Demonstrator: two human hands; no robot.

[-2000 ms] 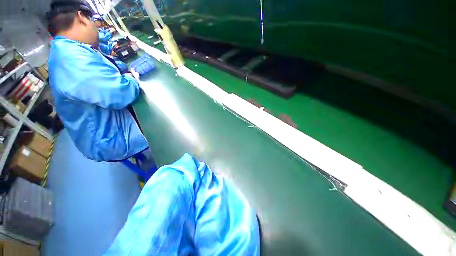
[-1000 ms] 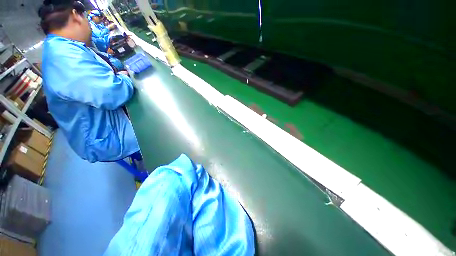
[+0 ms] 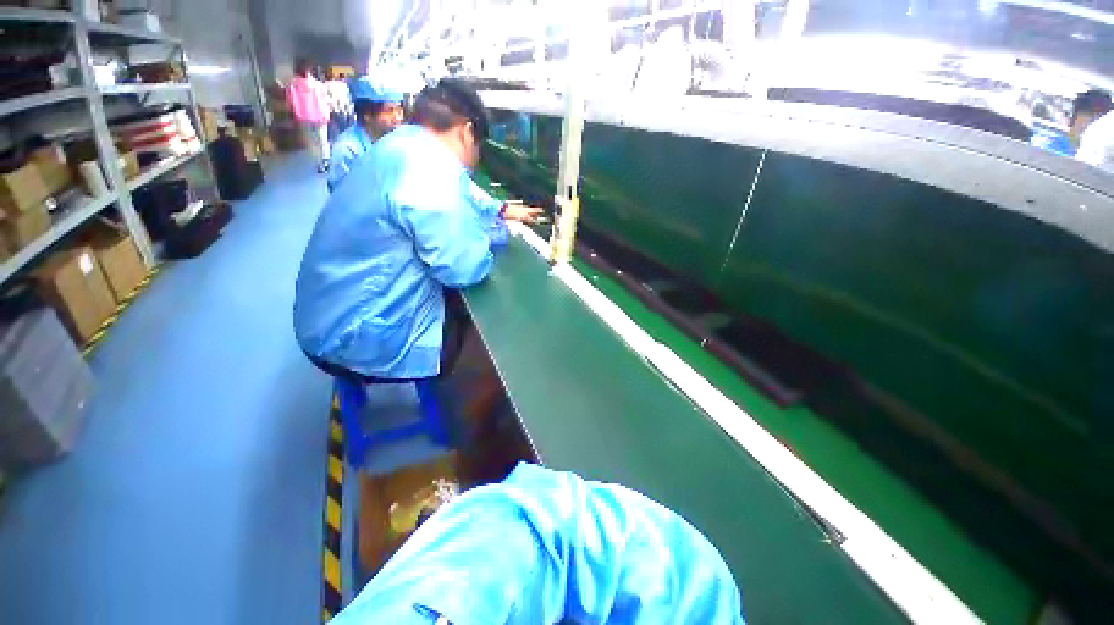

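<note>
No hand of mine is in the picture. A light blue smock sleeve of mine, bent at the elbow, fills the bottom middle, and the hand at its end is hidden or cut off. The green bench top lies nearest in front of me and runs away to the upper left. No tool or phone shows on the part of it in view.
A white rail edges the bench, with the green conveyor beyond. A pale post stands at the rail. A coworker in blue sits on a blue stool. An open carton is under the bench; shelves stand left.
The view has tilted up and turned left, so more of the aisle, shelves and people shows. The coworker now appears further right, with a hand reaching toward the rail. My sleeve remains at the bottom.
</note>
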